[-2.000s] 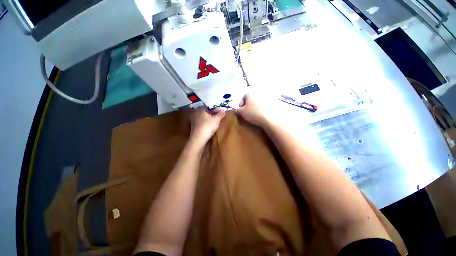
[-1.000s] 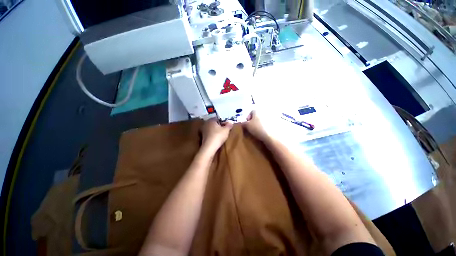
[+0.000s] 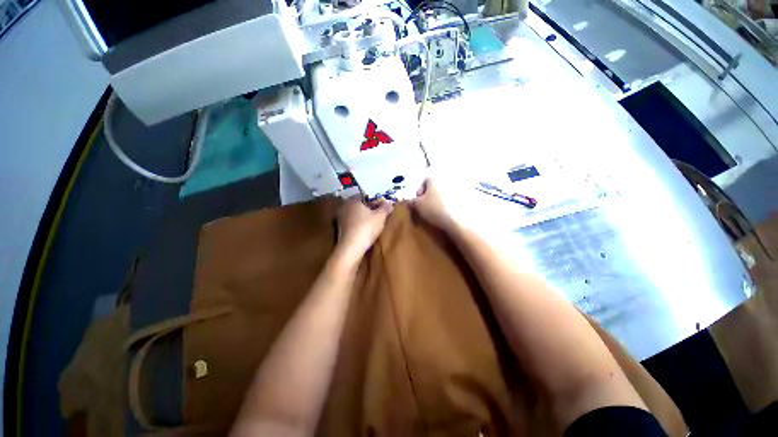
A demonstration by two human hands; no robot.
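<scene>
A large brown bag body panel (image 3: 264, 273) hangs from the machine table toward my lap, its top edge under the white sewing machine head (image 3: 367, 128) with the red three-diamond logo. My left hand (image 3: 362, 224) grips the panel's top edge just left of the needle area. My right hand (image 3: 431, 205) grips the edge just right of it. The needle and presser foot are small and partly hidden between my fingers. A brown bag handle (image 3: 145, 341) loops out at the panel's left side, near a small cream label (image 3: 201, 369).
Thread snips (image 3: 508, 195) and a small black object (image 3: 523, 173) lie on the shiny table (image 3: 597, 265) to the right. A control screen in white housing (image 3: 209, 72) stands left of the head. Other brown pieces (image 3: 98, 367) hang at lower left. Brown loops (image 3: 712, 201) show at far right.
The camera view has shifted slightly. Both hands stay at the panel's top edge under the head, with little visible movement of the panel.
</scene>
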